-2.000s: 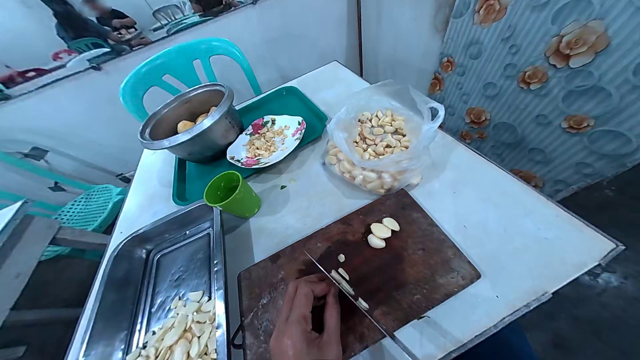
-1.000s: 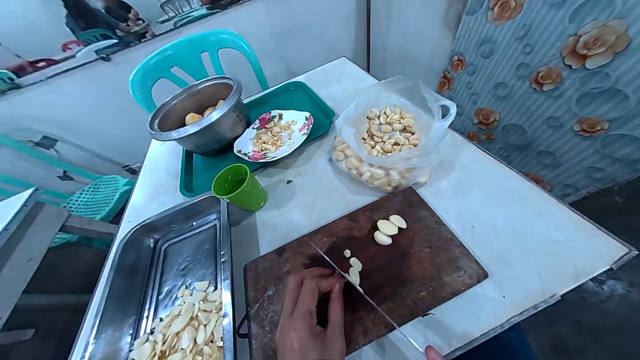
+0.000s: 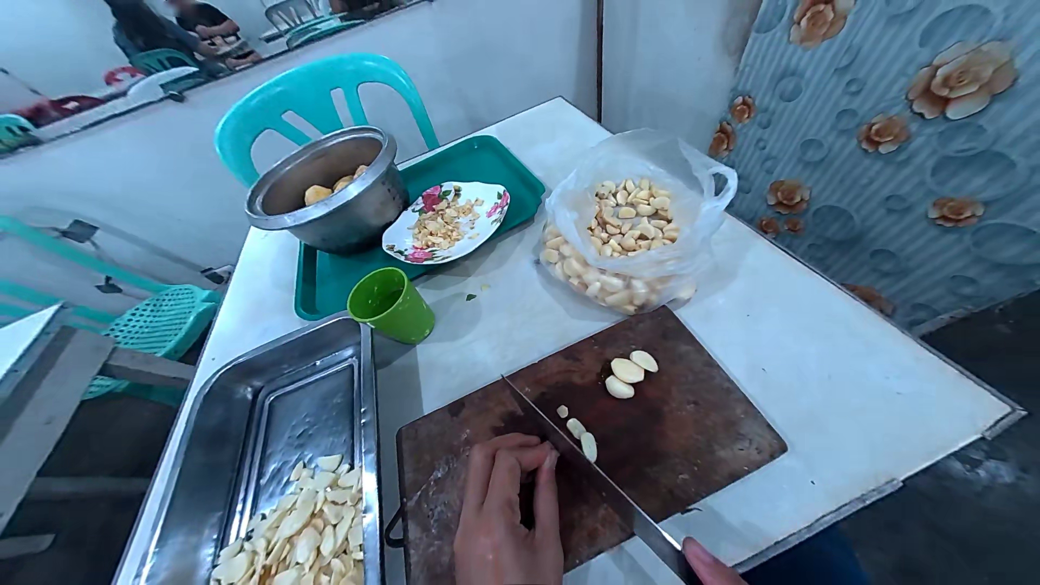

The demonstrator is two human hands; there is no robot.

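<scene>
My left hand (image 3: 510, 504) rests on a dark wooden cutting board (image 3: 691, 439), its fingertips curled together against a knife blade (image 3: 585, 467); whether a clove is pinched under them is hidden. My right hand (image 3: 711, 562), only partly in view at the bottom edge, grips the knife by its handle. Small garlic slices (image 3: 588, 446) lie just right of the blade. Several peeled garlic cloves (image 3: 627, 370) sit farther back on the board. To the left, a steel tray (image 3: 371, 455) holds a heap of sliced garlic (image 3: 305, 528).
Behind the board stands a plastic bag (image 3: 699, 219) of peeled cloves. A green cup (image 3: 394, 307) is beside a green tray (image 3: 520, 175) bearing a metal pot (image 3: 341, 215) and a floral plate (image 3: 487, 223) with chopped bits. A chair (image 3: 325, 81) is behind the table.
The small slices beside the blade have shifted position since the earlier frames. My left hand stays on the board against the blade, and my right hand remains on the knife.
</scene>
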